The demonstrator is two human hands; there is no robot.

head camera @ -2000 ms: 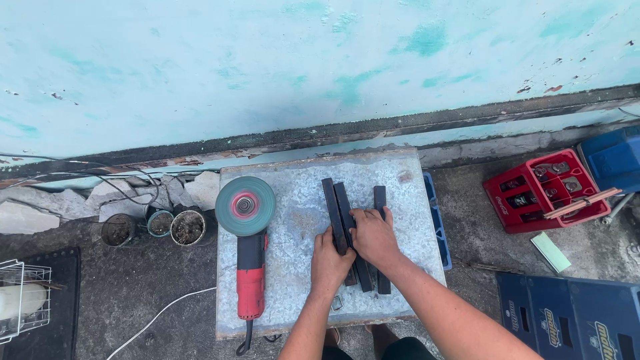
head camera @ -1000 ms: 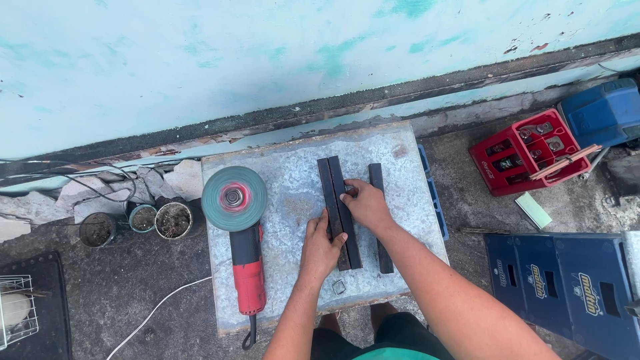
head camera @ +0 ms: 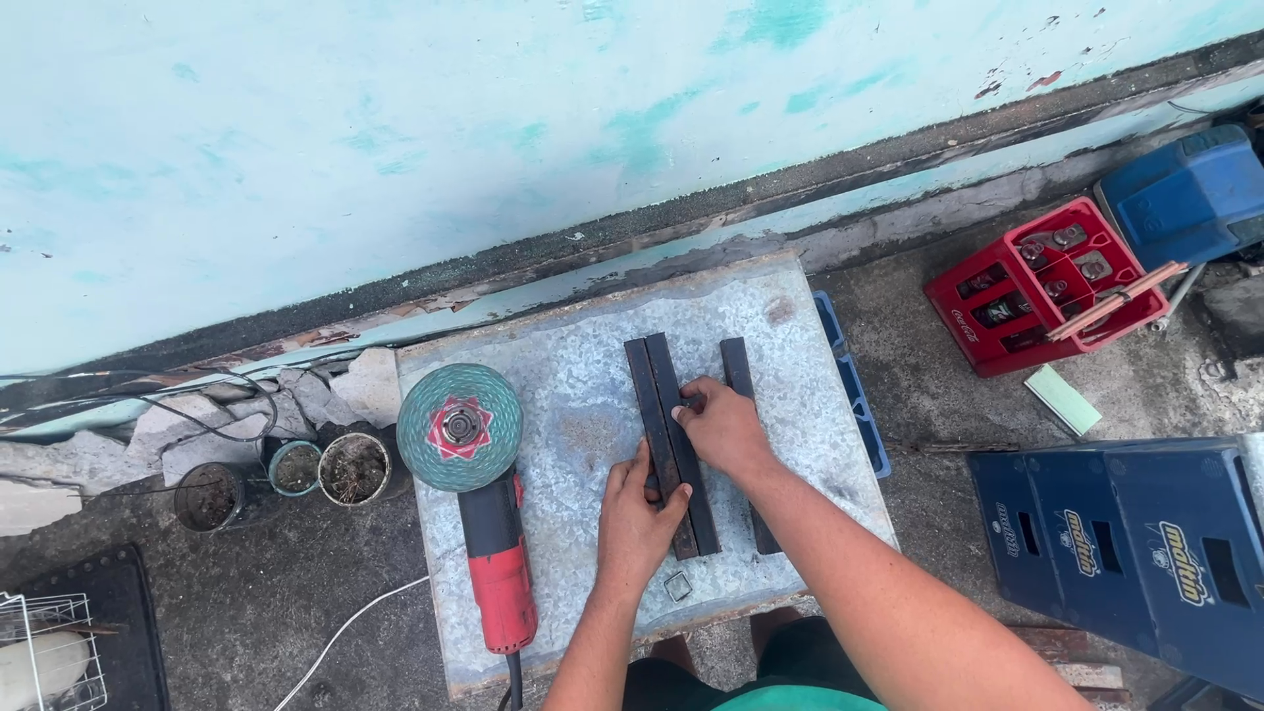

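Observation:
Two dark metal bars (head camera: pixel 664 395) lie side by side, lengthwise, on a worn metal-topped table (head camera: pixel 573 341). My left hand (head camera: pixel 640 513) grips the pair near its lower half, thumb across the top. My right hand (head camera: pixel 726 425) touches the right edge of the pair with curled fingers; whether it holds a small piece is hidden. A third dark bar (head camera: pixel 737 365) lies apart to the right, partly under my right forearm. Below the pair sits a small square metal piece (head camera: pixel 678 587). An angle grinder (head camera: pixel 504 592) with a green disc rests at the table's left.
A painted wall (head camera: pixel 395 148) stands behind the table. Left on the ground are plant pots (head camera: pixel 354 468), broken concrete slabs (head camera: pixel 197 425) and a white wire basket (head camera: pixel 59 647). To the right are a red bottle crate (head camera: pixel 1047 286), a blue container (head camera: pixel 1185 193) and dark blue crates (head camera: pixel 1116 553).
Two seconds ago the bars lay unevenly under both hands; now two are lined up together, with the third apart. The small square piece now shows below them. The hands have moved little since one second ago.

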